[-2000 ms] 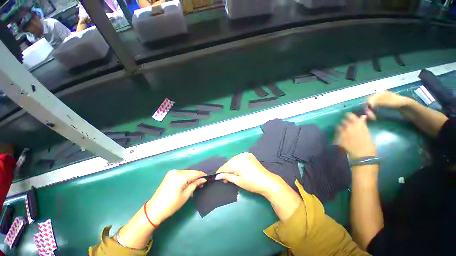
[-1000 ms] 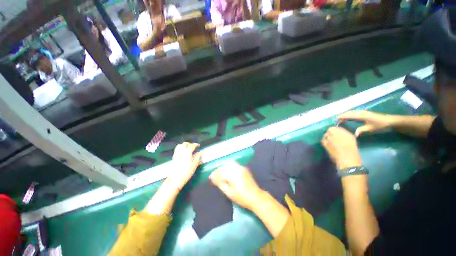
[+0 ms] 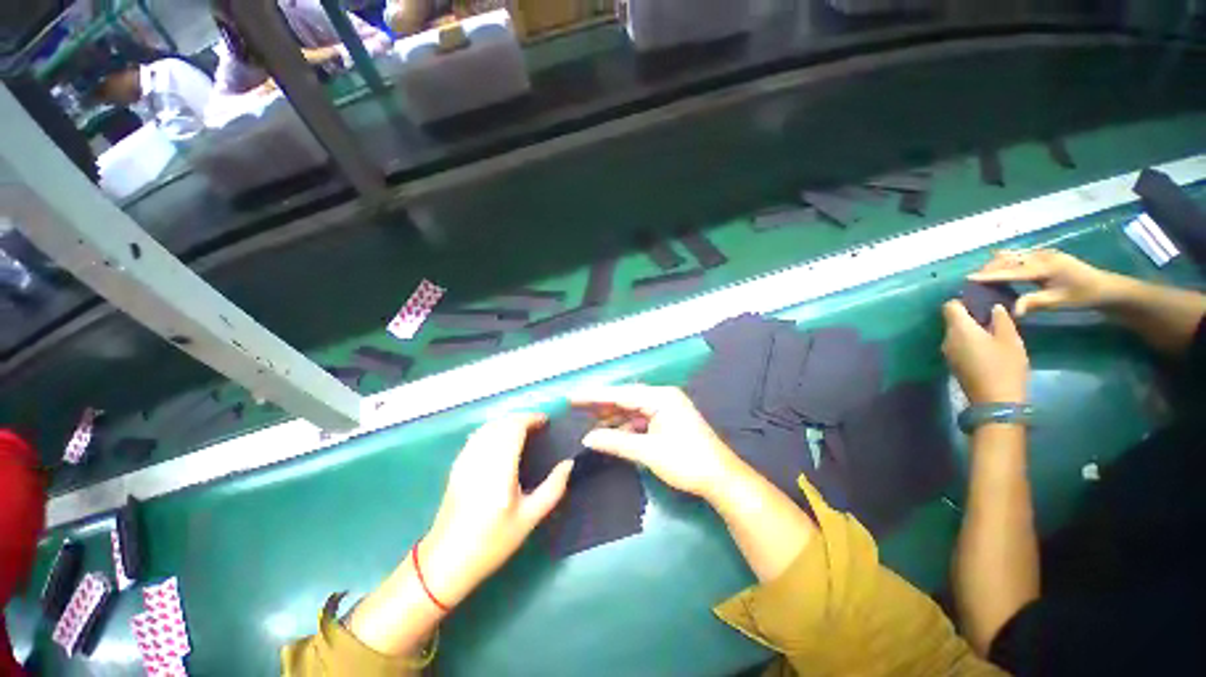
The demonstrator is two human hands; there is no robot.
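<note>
A small stack of black blanks [image 3: 598, 513] lies on the green bench in front of me. My left hand [image 3: 492, 492] and my right hand [image 3: 661, 443] are above its far part, both holding one black blank [image 3: 553, 446] between them. The left thumb and the right fingers meet near its right edge. The blank's far edge is partly hidden by my fingers. The main pile of black blanks [image 3: 807, 397] lies loose to the right of my right hand.
A white rail [image 3: 529, 366] edges the bench. Beyond it the green belt [image 3: 529, 251] carries black strips and a patterned card [image 3: 417, 308]. A slanting white post [image 3: 172, 278] stands left. Patterned packs [image 3: 161, 628] lie far left. A neighbour's hands [image 3: 985, 351] hold a black piece at right.
My left hand has come back from the rail to the stack. Both hands now hold a blank together. The neighbour's hands have closed around a black piece.
</note>
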